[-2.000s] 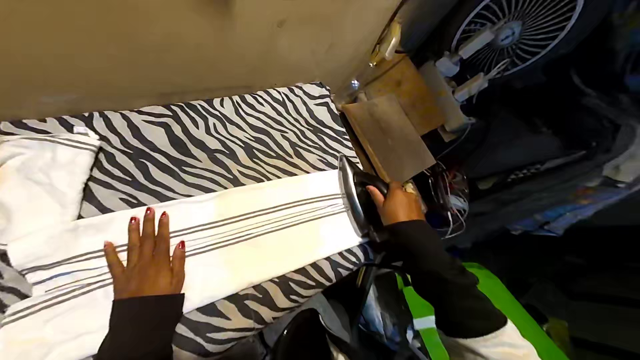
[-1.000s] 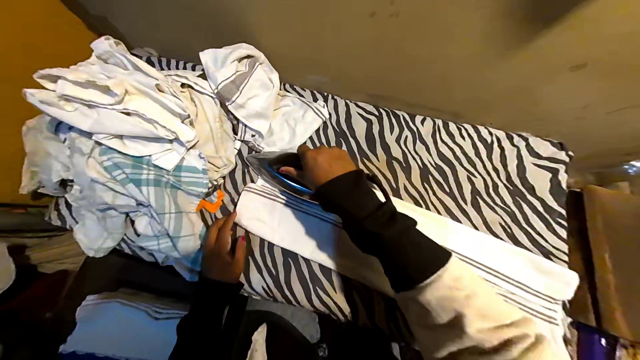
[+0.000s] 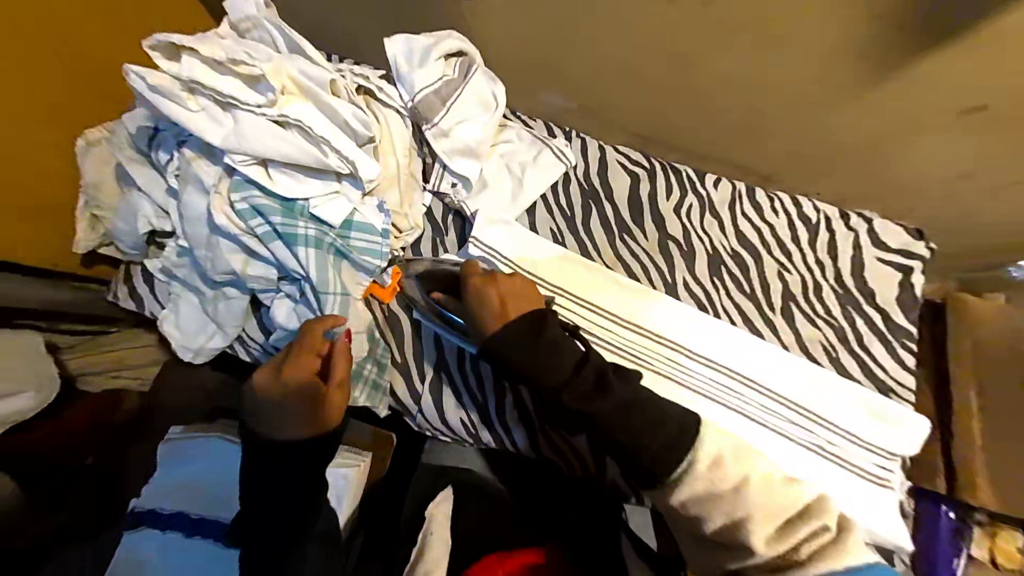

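My right hand grips the handle of a clothes iron, whose tip points left beside an orange item. A white cloth with dark stripes lies flat in a long strip across a zebra-print cover; its left end is next to the iron. My left hand is raised near the front edge of the cover, thumb and fingertips pinched together. Something small and pale shows at those fingertips, too small to name. Whether the iron's soleplate touches the strip is hidden.
A heap of crumpled white cloths with a green plaid cloth covers the left end. Another striped white cloth lies behind, near the wall. Folded light-blue fabric is at the lower left, a brown box-like object at the right.
The view has swung left since two seconds ago. The iron has gone from the strip's right part to its left end. My left hand, flat on the cloth at first, is now raised and pinched.
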